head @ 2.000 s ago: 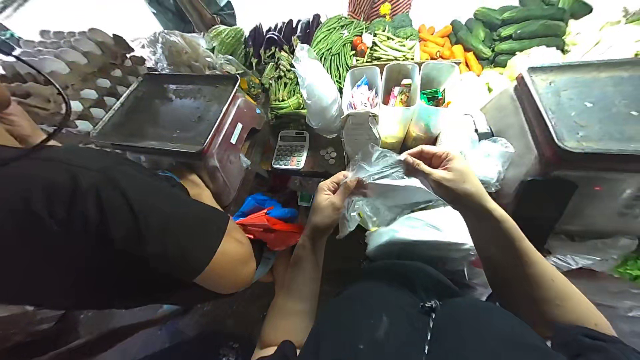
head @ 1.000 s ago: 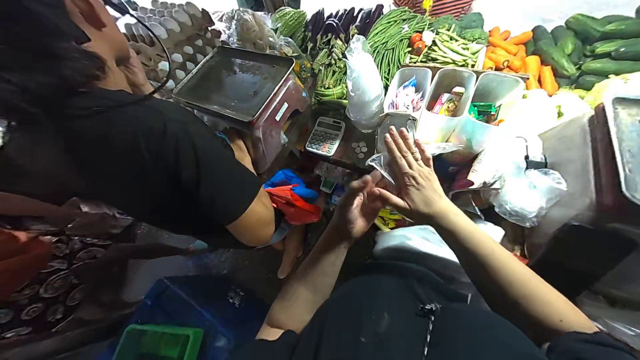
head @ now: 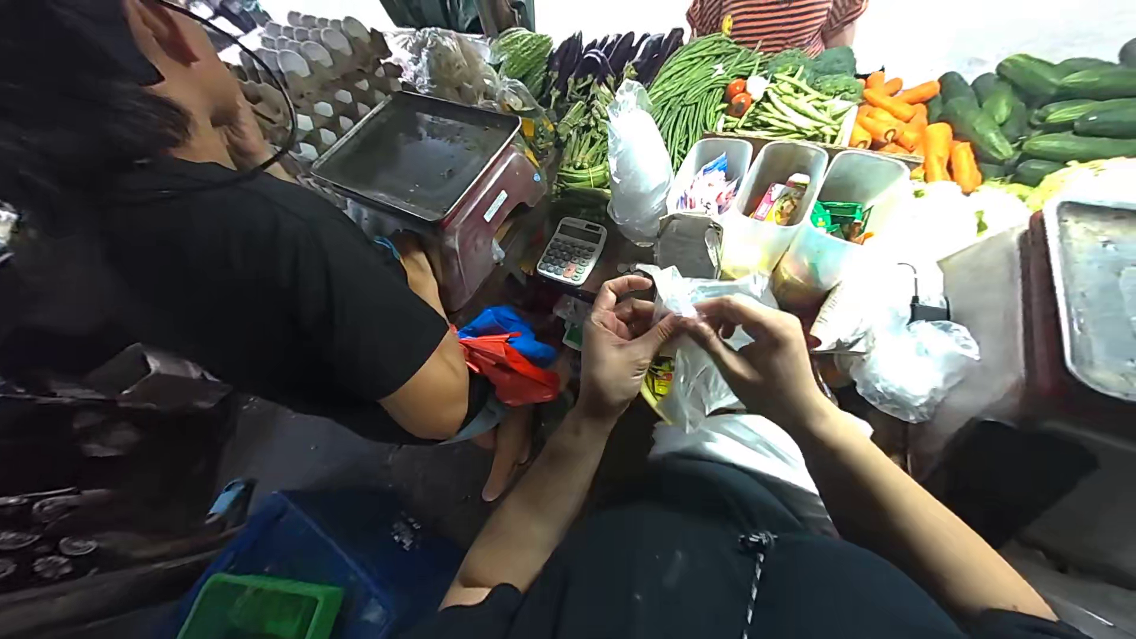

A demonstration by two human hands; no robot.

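Observation:
A thin clear plastic bag (head: 697, 373) hangs between my hands above my lap. My left hand (head: 619, 351) pinches its edge between thumb and fingers, the other fingers curled. Close against it, my right hand (head: 754, 355) grips the same bag near its top. Behind the hands stand clear plastic bins (head: 790, 213) with small packets in them, and a white calculator (head: 572, 251) lies to their left. White plastic bags (head: 754, 444) rest at my lap, below the hands.
A co-worker in a black shirt (head: 293, 275) is close on my left, beside a weighing scale (head: 426, 151). Eggplants (head: 612, 58), long beans (head: 692, 89), carrots (head: 905, 115) and cucumbers (head: 1056, 98) line the far side. A second scale (head: 1100, 293) stands right; a blue crate (head: 328, 532) is at lower left.
My hands were pressed palm to palm a second ago, the right one with its fingers straight. Now both have bent fingers pinching the bag, which hangs down between them.

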